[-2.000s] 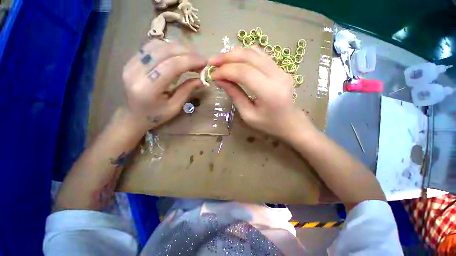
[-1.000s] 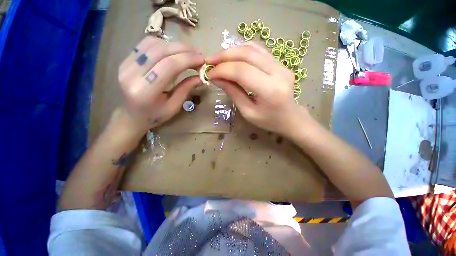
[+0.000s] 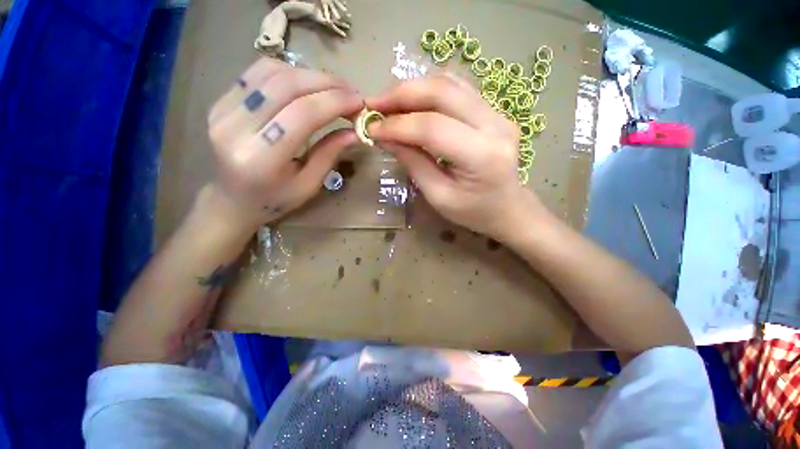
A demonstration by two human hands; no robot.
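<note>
A small yellow-gold ring [image 3: 372, 121] is held between the fingertips of both hands above the cardboard, with a pale piece against its left side that I cannot make out fully. My left hand [image 3: 276, 140] pinches from the left, its palm side hidden. My right hand [image 3: 452, 145] pinches from the right. A loose pile of similar rings [image 3: 513, 83] lies beyond and right of my right hand. Beige figure arms [image 3: 303, 22] lie at the top left, partly cut off by the picture's edge.
Brown cardboard mat [image 3: 439, 289] with dark spots. A small white disc [image 3: 333, 181] lies by my left hand. At right are a pink-red tool [image 3: 658, 133], a thin rod [image 3: 646, 231], white bottles [image 3: 765, 114] and a stained white sheet [image 3: 724, 237]. A blue bin [image 3: 53, 175] stands at left.
Both hands stay together, with the ring turned slightly between the fingertips. The view has shifted a little, so the table items at right appear farther right.
</note>
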